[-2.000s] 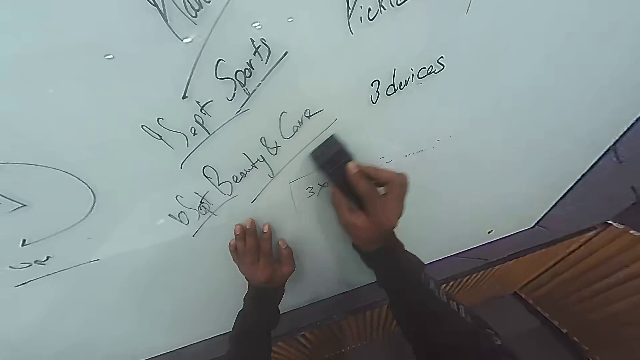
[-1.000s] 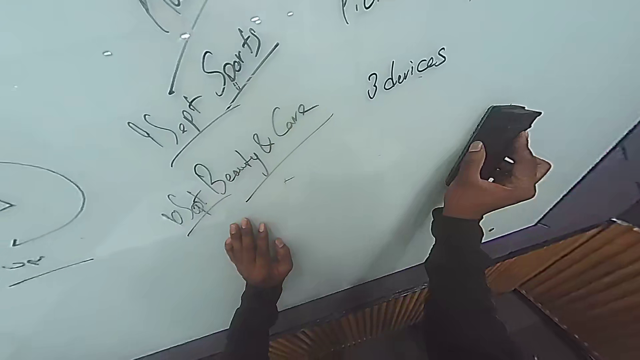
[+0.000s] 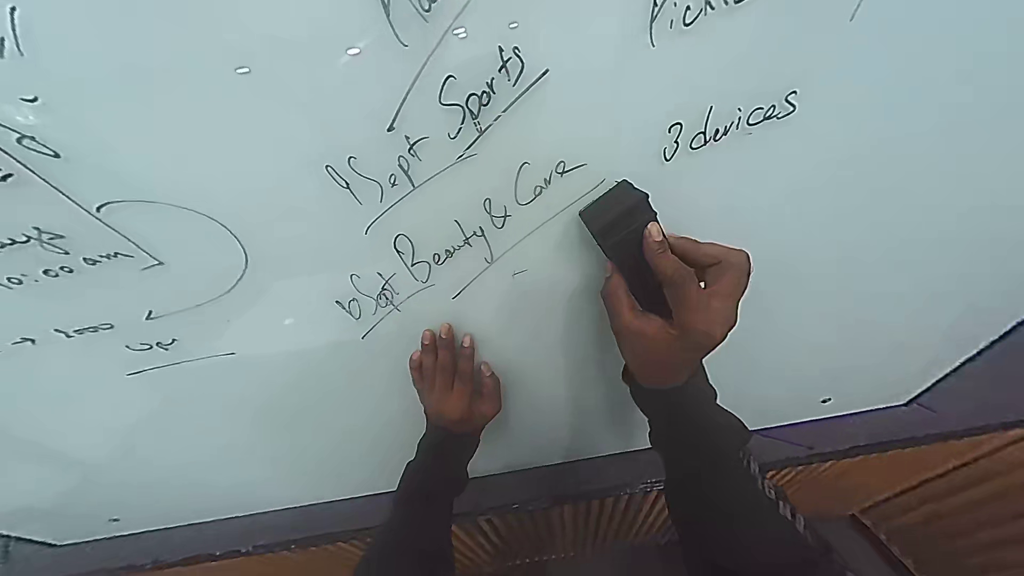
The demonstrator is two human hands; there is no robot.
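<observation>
A black whiteboard eraser is gripped in my right hand, between the thumb and fingers. Its top end lies by the right end of a long underline on the whiteboard. My left hand rests with its palm side on the board and its fingers spread a little, holding nothing. Above the left hand are underlined handwritten lines in dark marker. A short leftover marker stroke shows between the two hands. More handwriting stands above and to the right of the eraser.
Farther left on the board are a curved arrow and more handwriting. The board's dark lower frame runs beneath both hands. Below it are brown slatted panels. Small light reflections dot the upper board.
The boxed writing near the right hand two seconds ago is gone, except for a short stroke. The eraser went right, then came back left in my right hand. My left hand stays on the board.
</observation>
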